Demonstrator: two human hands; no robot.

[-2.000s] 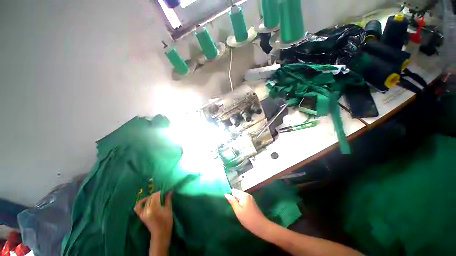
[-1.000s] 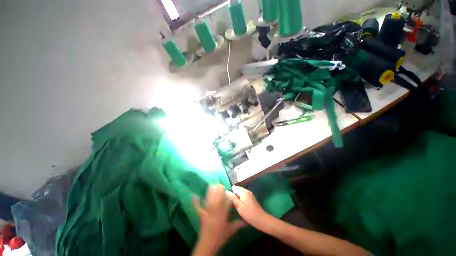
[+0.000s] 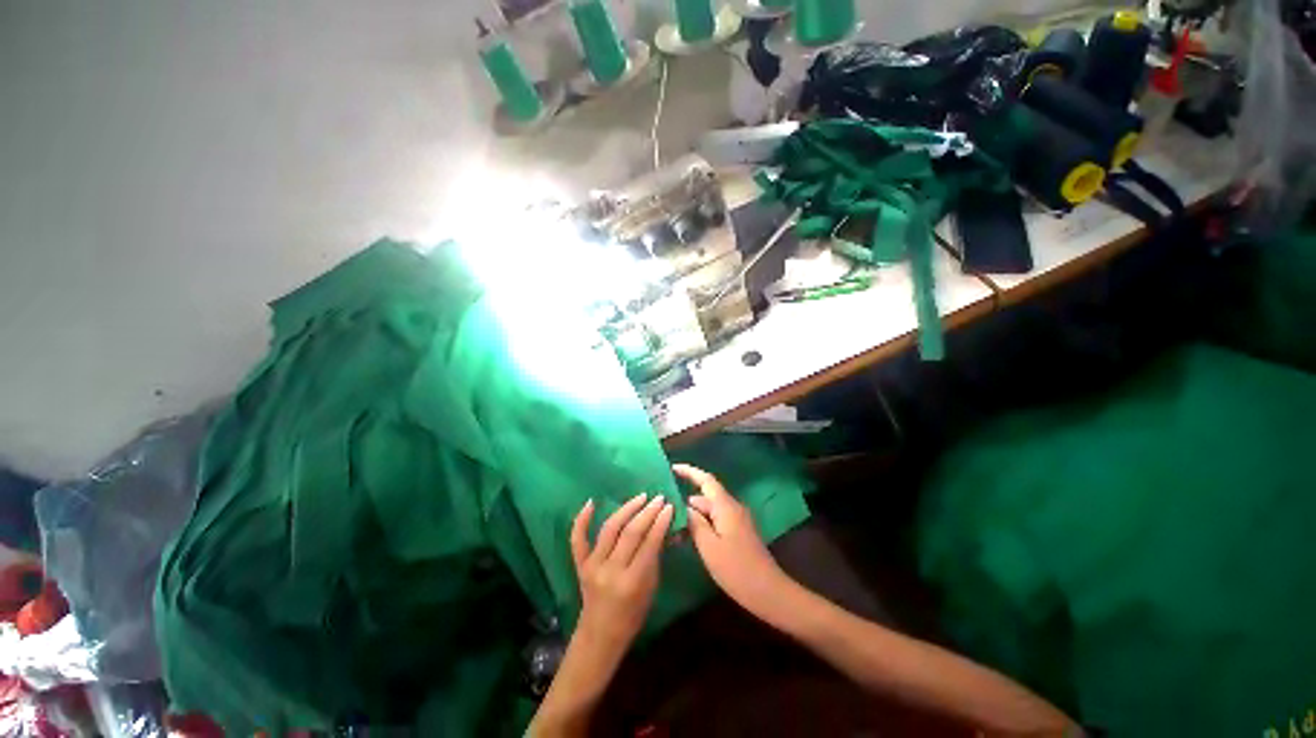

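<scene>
The green garment piece (image 3: 577, 447) runs from the bright lamp glare down to my hands. My left hand (image 3: 621, 555) lies on it with the fingers spread, near the edge. My right hand (image 3: 722, 534) is right beside it, thumb and fingers pinching the cloth's right edge. The overlock machine (image 3: 671, 231) stands above, its left end and needle area hidden in white glare. The sewn pile (image 3: 318, 490) of green cloth hangs to the left.
The green heap (image 3: 1140, 534) lies at the right, below the table. Green fabric strips (image 3: 866, 180), thread snips (image 3: 823, 290), a dark flat phone (image 3: 994, 231), dark thread cones (image 3: 1061, 152) and a black plastic bag (image 3: 909, 72) lie on the table (image 3: 808, 339). Green thread cones (image 3: 599, 39) stand behind.
My left hand has moved right from the cloth's printed part to beside my right hand, and its fingers have opened flat. The yellow print there no longer shows. The view has shifted downward.
</scene>
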